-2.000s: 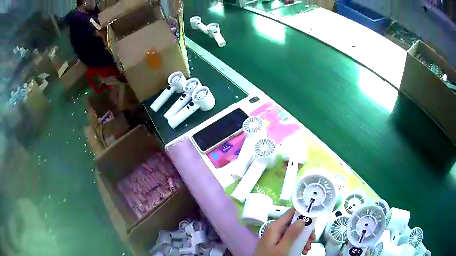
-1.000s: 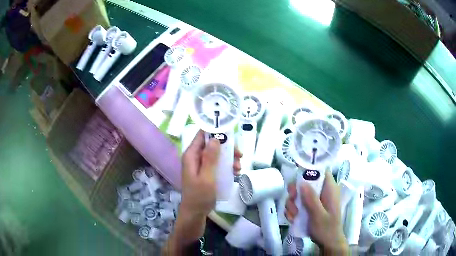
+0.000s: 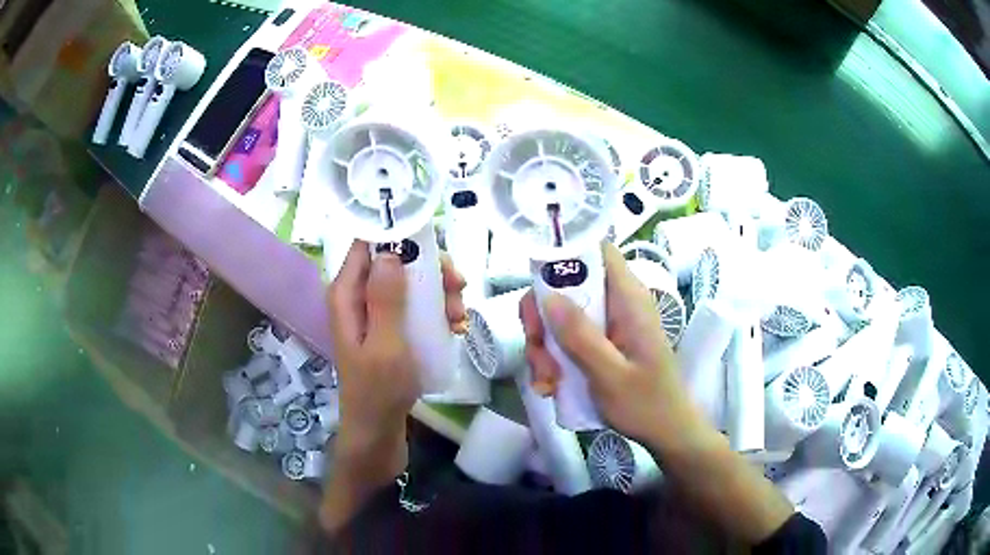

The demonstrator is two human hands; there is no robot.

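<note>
My left hand [image 3: 375, 325] holds a white handheld fan [image 3: 382, 179] upright by its handle, thumb beside its lit display. My right hand [image 3: 603, 347] holds a second white fan [image 3: 551, 193] by its handle, thumb below its display, which shows glowing digits. Both fans have their open spoked side facing me, side by side. The blades cannot be made out clearly. Many white fans [image 3: 806, 396] lie heaped on the table to the right and beneath my hands.
Three fans [image 3: 152, 98] lie side by side at the far left, near a black smartphone [image 3: 228, 108] on the printed mat [image 3: 478, 81]. An open carton of white fans [image 3: 284, 390] and a carton of pink items [image 3: 163, 298] stand left. A green surface [image 3: 695, 76] runs behind.
The view has shifted right and down along the table. Both fans are now closer together, and the right one is raised level with the left. Both hands keep their hold.
</note>
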